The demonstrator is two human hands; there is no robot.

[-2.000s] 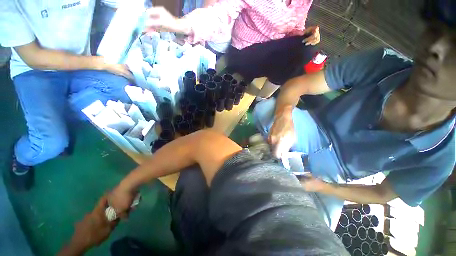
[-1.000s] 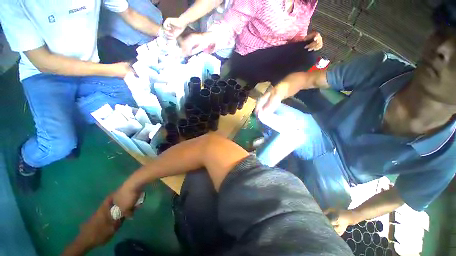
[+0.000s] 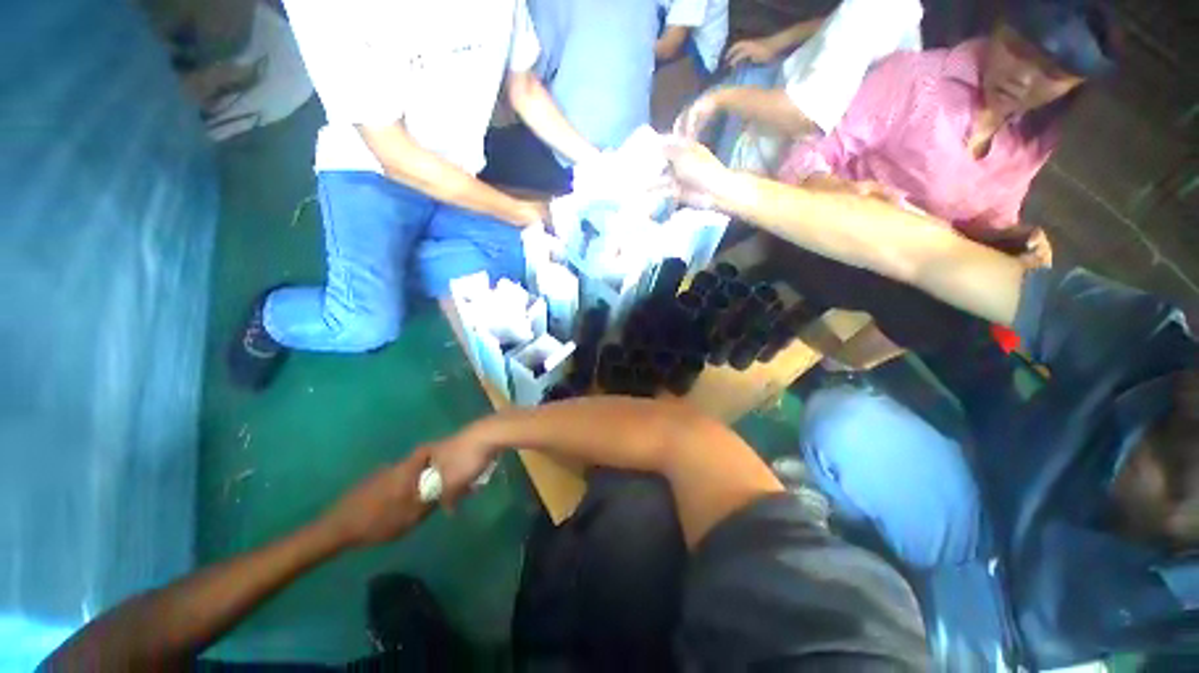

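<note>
My left hand [image 3: 384, 502] comes in from the lower left and meets my right hand [image 3: 460, 465], left of centre above the green floor. A bunched white cloth [image 3: 430, 485] shows where they meet, with my right hand closed around it. My left hand's fingers are blurred and partly hidden, so its hold is unclear. Glossy black cylinders [image 3: 690, 301] stand clustered beyond my right forearm. White, pale-blue cartons [image 3: 538, 356] with raised flaps stand left of them.
Tan cardboard [image 3: 556, 485] lies under the cartons and cylinders. Several people sit around; one person's forearm [image 3: 881, 249] reaches over the cylinders to the cartons. A blue-covered stack [image 3: 99, 355] stands at far left. A small red item [image 3: 1006, 338] is at right.
The view has swung left, shifting the scene rightward and showing the blue-covered stack. My hands remain together at the cloth. The dark-shirted person's arm now extends to the cartons.
</note>
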